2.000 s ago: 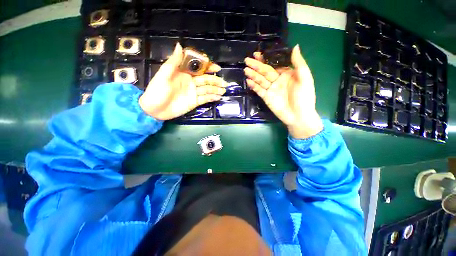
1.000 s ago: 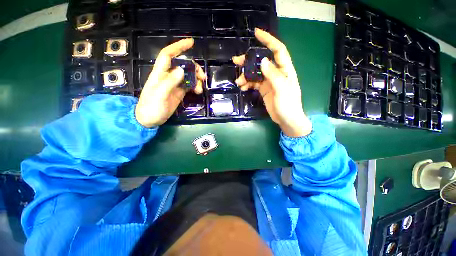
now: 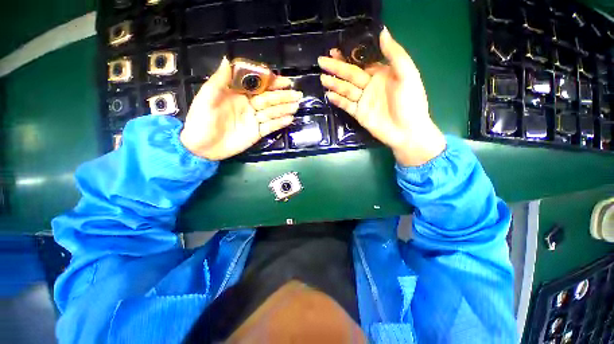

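My left hand (image 3: 225, 117), palm up, holds a gold-edged watch head (image 3: 251, 77) between thumb and fingers, its back with a dark round centre facing up. My right hand (image 3: 384, 101), also palm up, holds a dark watch head (image 3: 361, 47) with a faint ring on its back. Both hands are above the black blister tray (image 3: 262, 44). Gold watches (image 3: 162, 62) lie face down in its left pockets. A loose silver-white piece (image 3: 286, 186) with a dark round centre lies on the green mat near the front edge.
Another black tray (image 3: 501, 87) with square pockets lies at the right. A lower right tray (image 3: 549, 316) holds a few round pale pieces. A cream-coloured fan part (image 3: 604, 220) is cut off by the right edge. A small dark object (image 3: 554, 237) lies near it.
Both hands have turned from showing the watches' dark fronts with small lit marks to palms up with the backs showing. The view has shifted slightly.
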